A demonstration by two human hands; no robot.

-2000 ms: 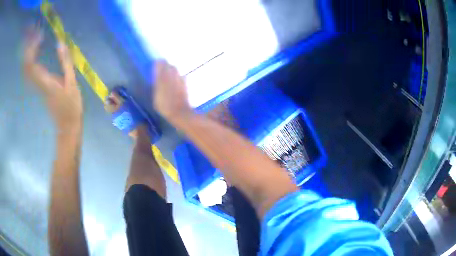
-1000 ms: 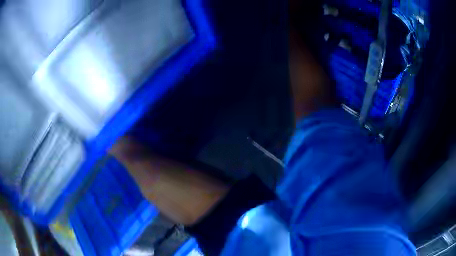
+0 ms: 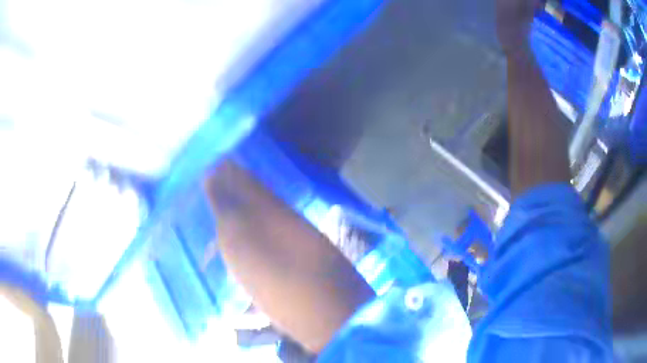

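Note:
A large blue crate [image 3: 202, 138] fills the upper left, tilted in view and blurred, with overexposed white contents [image 3: 106, 57]. My left forearm reaches up to the crate's lower wall. My left hand is hidden there, so its grip does not show. My right arm reaches up at the right. My right hand [image 3: 516, 25] is dark, blurred and partly cut off by the top edge. Its fingers and anything in them cannot be made out.
Another blue crate [image 3: 181, 276] shows below the large one. Grey floor [image 3: 404, 99] lies between my arms, with a pale metal bar [image 3: 468, 170] to the right. Blue items and a pale upright [image 3: 596, 88] stand at the upper right. Limb-like shapes show at lower left, washed out.
The view has shifted and brightened. The large crate's rim now reaches farther right and up in view. My right arm appears farther right, with its hand near the top edge.

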